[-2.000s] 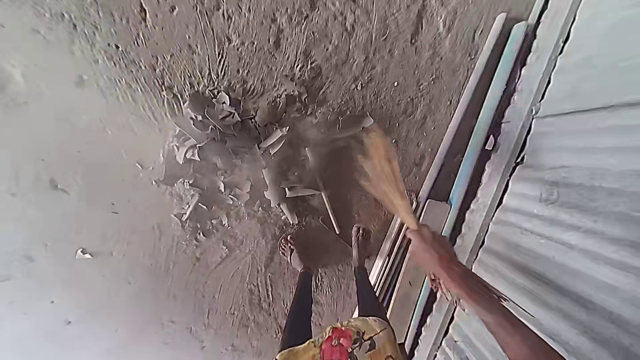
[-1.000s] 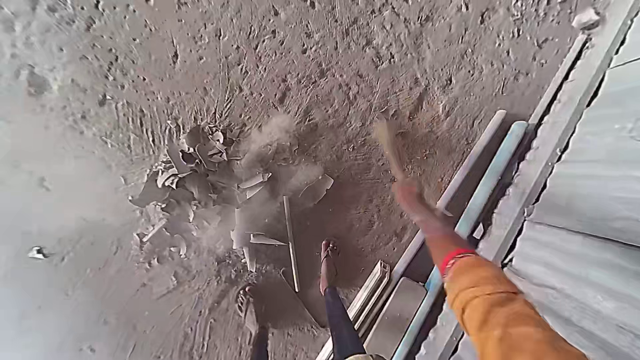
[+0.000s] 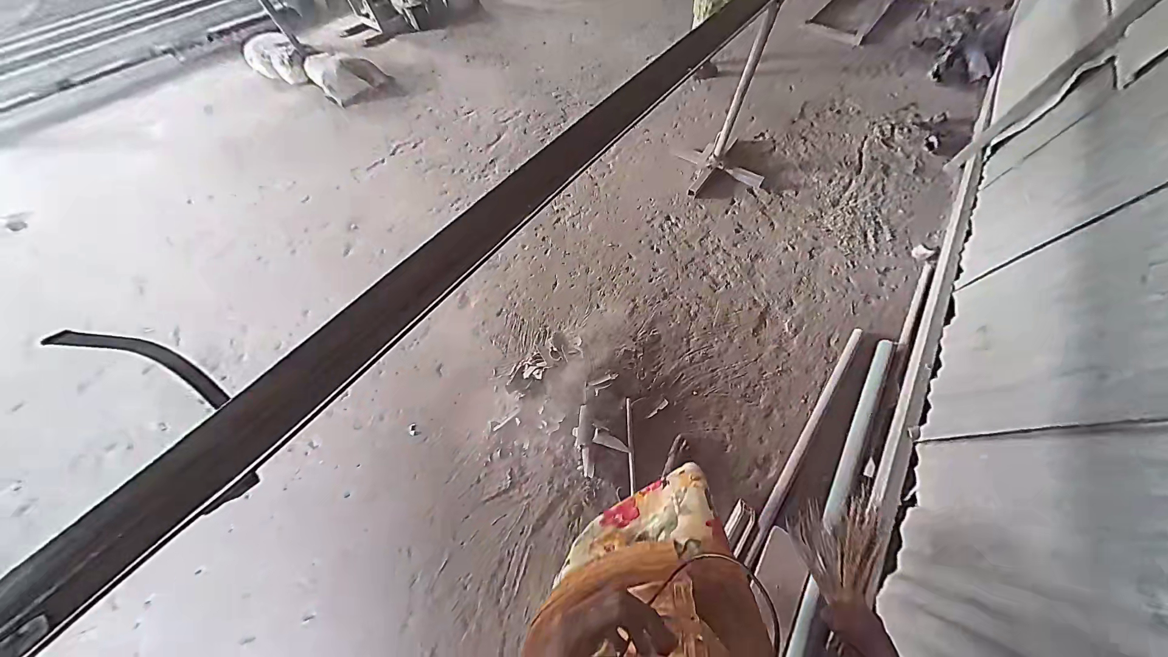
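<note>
At the lower right of the head view, my right hand point(image 3: 856, 622) is closed around the base of a straw hand broom point(image 3: 841, 547), its bristles fanned upward beside the pipes and the corrugated wall. My left hand is not in view. Ahead of my floral garment point(image 3: 639, 520), a heap of broken scraps point(image 3: 547, 360) lies on the dusty dirt floor. A thin stick point(image 3: 630, 443) and a curled pale piece point(image 3: 585, 438) lie nearer to me. Haze hangs over the heap.
Long pipes point(image 3: 858, 429) lie along the corrugated metal wall point(image 3: 1049, 365) at right. A dark metal beam point(image 3: 392, 292) crosses the view diagonally. A metal post on a crossed foot point(image 3: 721, 164) stands farther ahead; filled sacks point(image 3: 338, 78) sit at the upper left.
The view has tilted up, bringing the beam and post into sight. My right hand has moved from over the floor to beside the pipes, still with the broom.
</note>
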